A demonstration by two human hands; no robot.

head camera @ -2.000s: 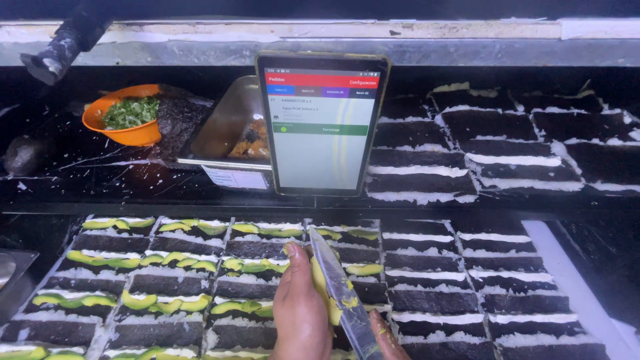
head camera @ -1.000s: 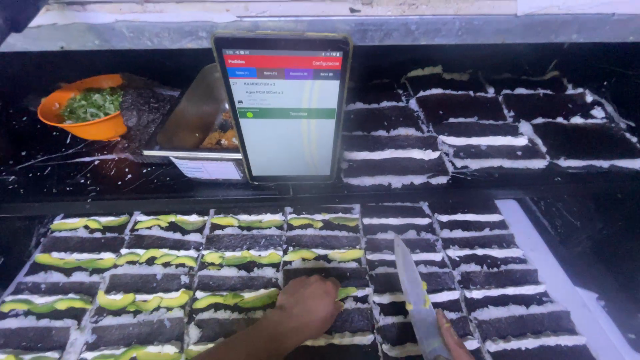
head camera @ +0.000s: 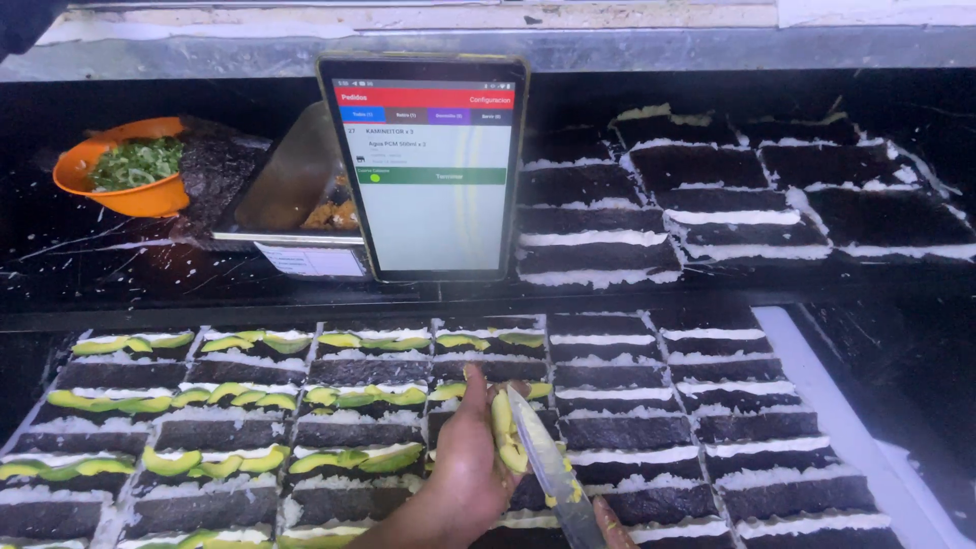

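Note:
My left hand (head camera: 476, 450), at the lower middle, holds a piece of peeled avocado (head camera: 506, 431) with its thumb pointing up. Against the avocado's right side lies the blade of a knife (head camera: 550, 465), smeared with avocado bits. My right hand (head camera: 610, 524) shows only in part at the bottom edge, around the knife's lower end; the handle is hidden. Below both hands spread rows of nori sheets (head camera: 625, 429) edged with white rice. Avocado slices (head camera: 366, 396) lie along white cream strips in the left and middle columns; the two right columns carry white strips alone.
A tablet (head camera: 431, 198) stands upright on the back ledge. Left of it are a metal tray (head camera: 282, 179) with browned food and an orange bowl (head camera: 126, 200) of sliced green onion. More nori sheets with rice (head camera: 698, 166) lie behind at right. A white board (head camera: 820, 396) edges the front rows.
My left hand was down on the nori rows one second ago; now it is beside the knife, holding avocado. More avocado slices show in the fourth column than two seconds ago, when my hands covered part of it.

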